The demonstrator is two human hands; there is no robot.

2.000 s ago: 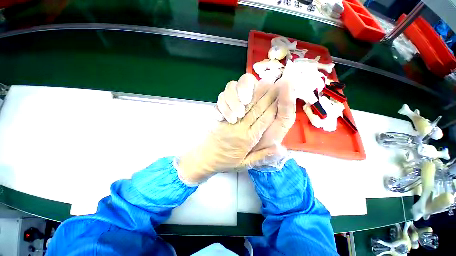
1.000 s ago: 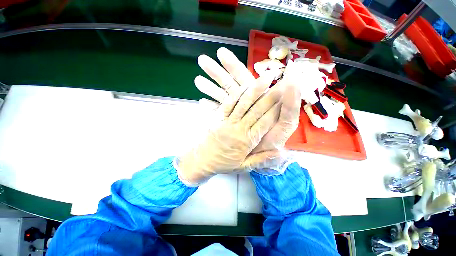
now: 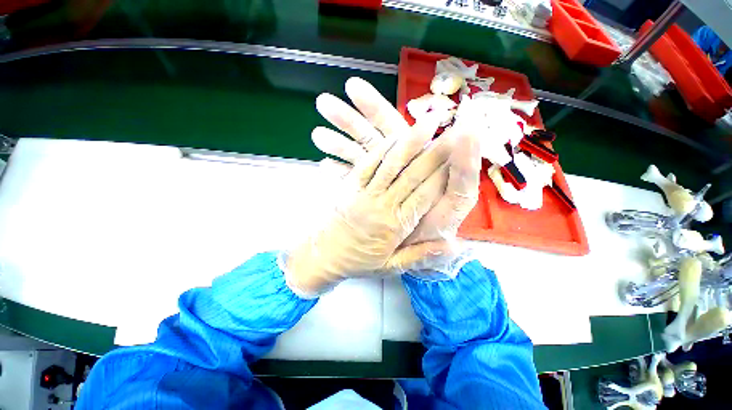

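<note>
My left hand and my right hand wear thin, clear, wrinkled gloves. The left hand lies across the right, palm to palm, with its fingers extended up and right. The right hand's fingers are straight and spread, showing beyond the left hand at the upper left. Nothing shows held in either hand; the space between the palms is hidden. The red tray lies just beyond and right of the hands. It holds white and cream parts and red-and-black clips.
White mats cover the bench. Cream-and-clear assemblies crowd the right edge. A dark green strip with metal rails runs beyond the mats. Red divided bins stand at the upper right. A grey-white box is at the lower left.
The right hand's fingers, curled about two seconds ago, have straightened and spread toward the upper left. The left hand stays over the right. The tray and its parts look unmoved.
</note>
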